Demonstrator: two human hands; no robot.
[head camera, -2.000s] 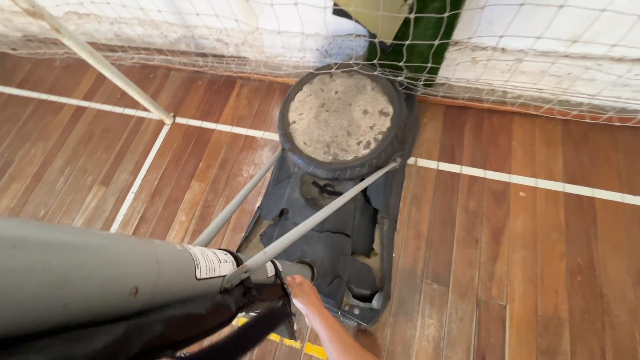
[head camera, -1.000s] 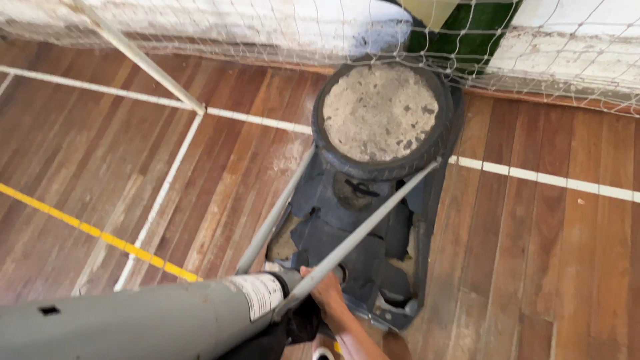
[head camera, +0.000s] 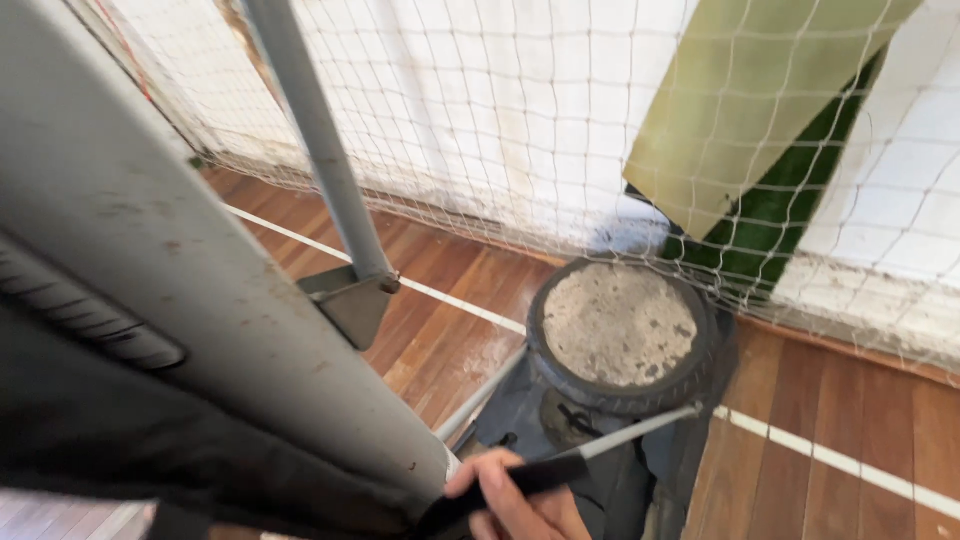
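Observation:
My right hand is closed on a black strap at the bottom centre, beside the lower end of a thick grey metal post. Dark padding covers the near side of the post. Thin grey brace rods run from the post's foot to a black base. On that base lies a tyre filled with concrete. My left hand cannot be made out.
A net hangs before a worn white wall. Behind it lean a yellowish panel and a green piece. A grey tube with a metal bracket stands behind the post. The wooden floor bears white lines.
My right hand was low at the post's foot behind the brace rod; now it is higher in view with the black strap in its fingers. The view has swung upward and closer to the post.

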